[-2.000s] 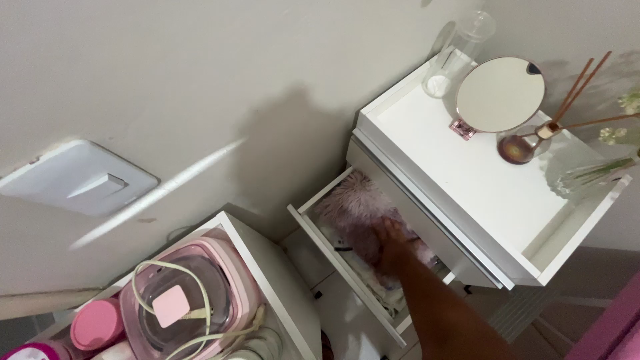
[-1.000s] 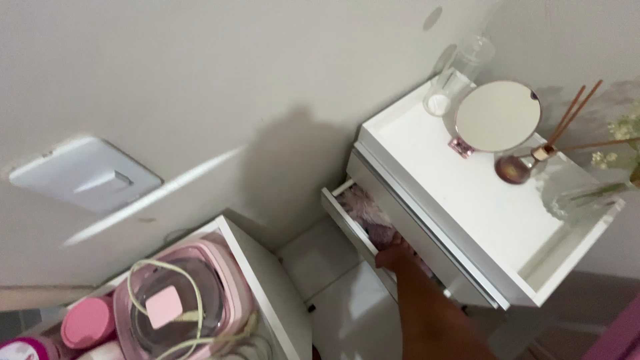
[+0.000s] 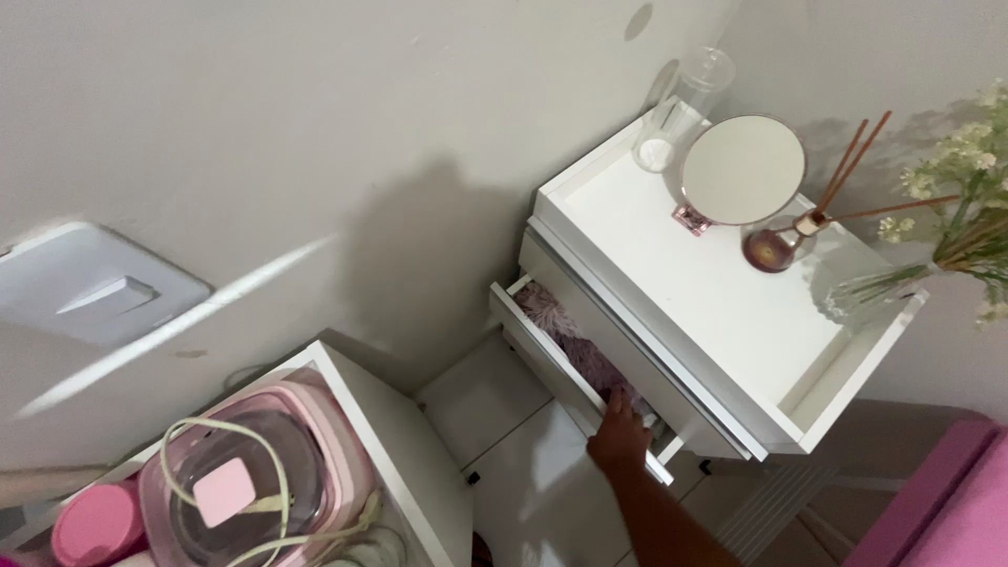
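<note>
My right hand (image 3: pixel 620 439) comes in from the bottom and holds the front panel of a white drawer (image 3: pixel 543 350), its fingers hooked over the top edge near the panel's lower right end. The drawer stands partly out of a small white cabinet (image 3: pixel 630 303). Inside it lies a fluffy pinkish-mauve item (image 3: pixel 579 346), just beyond my fingertips. My left hand is out of view. On the cabinet's tray-like top (image 3: pixel 669 276) are a round mirror (image 3: pixel 743 169), a reed diffuser (image 3: pixel 770 250), a clear lidded cylinder (image 3: pixel 669 126) and a clear vase (image 3: pixel 854 295) with flowers.
At the lower left, an open white unit (image 3: pixel 386 465) holds a pink clear-lidded container (image 3: pixel 260 472), a pink round lid (image 3: pixel 98 524) and pale cables. A white wall plate (image 3: pixel 94 279) is on the wall. Something pink and padded (image 3: pixel 937 496) lies at the lower right, above the tiled floor (image 3: pixel 512 425).
The drawer was farther out two seconds ago and is now pushed partly in. My right hand has moved from the fluffy item to the drawer's front edge.
</note>
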